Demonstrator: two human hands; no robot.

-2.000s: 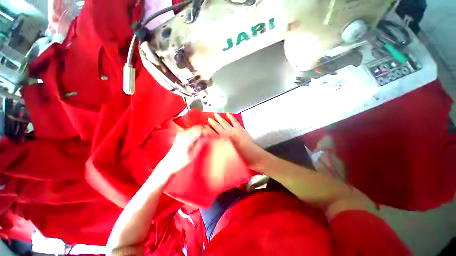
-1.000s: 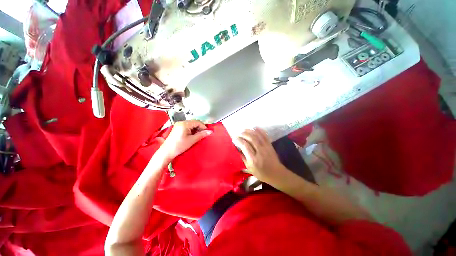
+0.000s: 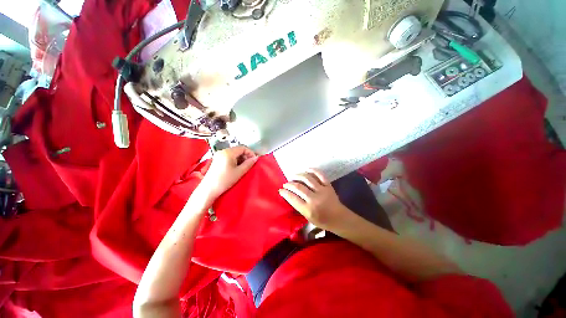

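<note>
The red garment panel lies from the needle area over the table's front edge toward the lap. My left hand is on the panel just in front of the presser foot, thumb and fingertips together at the cloth's edge. My right hand lies on the panel's right edge, fingers slightly bent, beside the table's front edge. The cream sewing machine head with green lettering stands over the bed. The needle itself is too small to make out.
A heap of red cloth fills the left side. The machine lamp hangs left of the head. A green-handled tool lies by the control panel. More red cloth hangs low at the right.
Since two seconds ago the view has shifted and the panel now lies flatter, with my hands farther apart. In the last second my right hand has moved slightly down and left.
</note>
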